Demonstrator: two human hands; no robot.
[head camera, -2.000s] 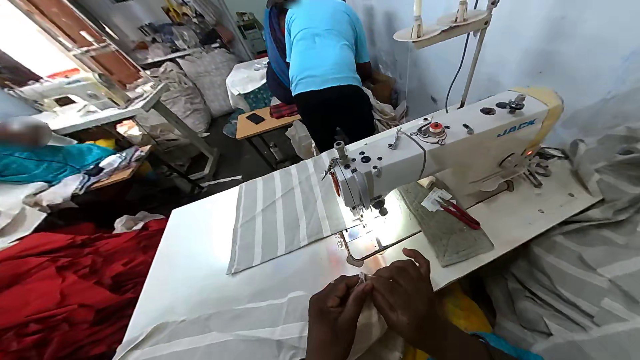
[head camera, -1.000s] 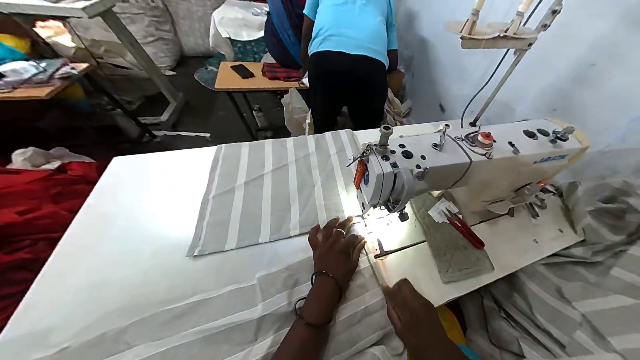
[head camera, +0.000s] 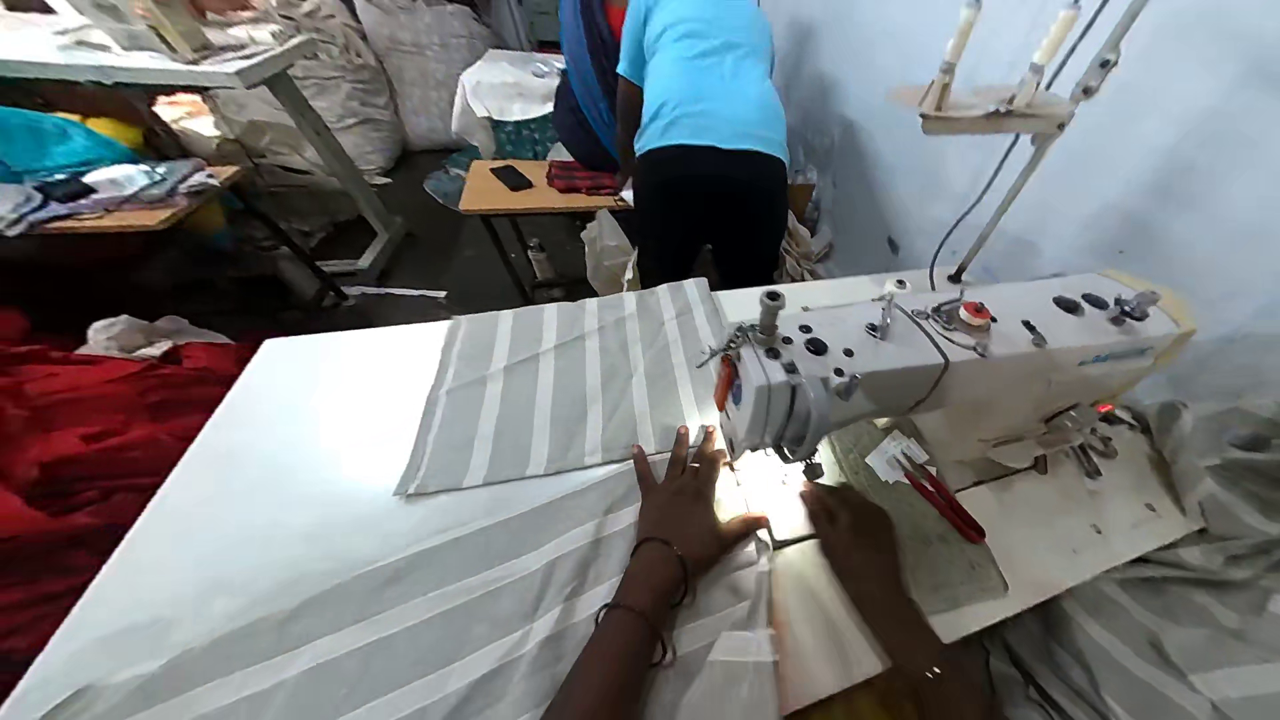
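My left hand (head camera: 688, 505) lies spread on a grey-and-white striped fabric (head camera: 480, 610), its fingertips just left of the needle area of an industrial sewing machine (head camera: 900, 360). Bangles circle that wrist. My right hand (head camera: 850, 520) is at the right of the lit needle plate, fingers bent close to the presser foot; whether it pinches anything cannot be seen. A second striped piece (head camera: 570, 385) lies flat beyond the first, left of the machine head. Red-handled snips (head camera: 945, 503) and a small white paper (head camera: 895, 455) rest on the grey mat under the machine arm.
A thread stand (head camera: 995, 110) rises behind the machine. More striped fabric (head camera: 1150, 590) is heaped at the right, red fabric (head camera: 100, 430) at the left. Behind, a person in a blue top (head camera: 705, 90) stands by a small table (head camera: 480, 195) with a phone (head camera: 512, 178).
Two seconds ago both hands were together in front of the machine; since then they have parted. From one second ago, my right hand has moved forward to the needle area, and my left hand's fingers have spread.
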